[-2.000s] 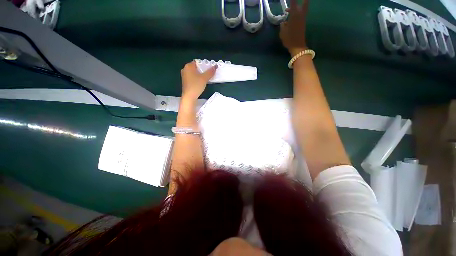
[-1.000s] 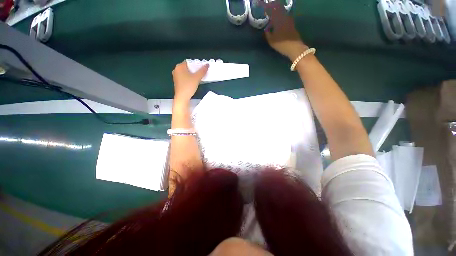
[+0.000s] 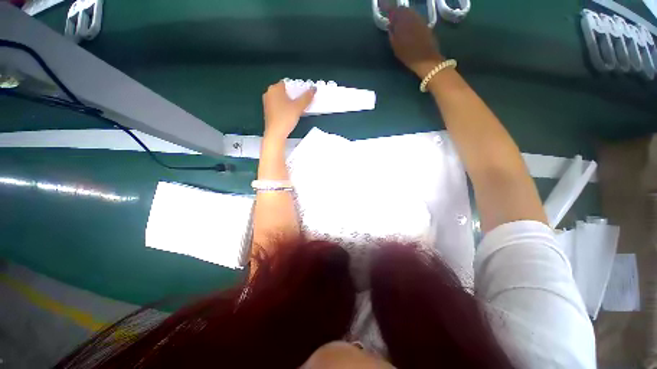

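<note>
My left hand (image 3: 284, 108) grips the left end of a white sticker sheet (image 3: 342, 99) with a row of round dots along its top edge, above the green belt. My right hand (image 3: 412, 37) reaches to the top of the view, over the left part of a small group of white-grey plastic units (image 3: 454, 10) cut off by the frame's edge. Its fingertips are dark and blurred against a unit. I cannot tell whether it holds anything.
More plastic units (image 3: 621, 45) stand at the upper right and others (image 3: 84, 19) at the upper left. A grey post (image 3: 122, 86) with a black cable slants at left. A stack of white sheets (image 3: 198, 225), large white sheets (image 3: 374, 187) and curled sheets (image 3: 587, 259) lie nearer me.
My right hand has moved from the rightmost unit of the small group to the left one. My left hand still holds the sticker sheet. The view has shifted slightly.
</note>
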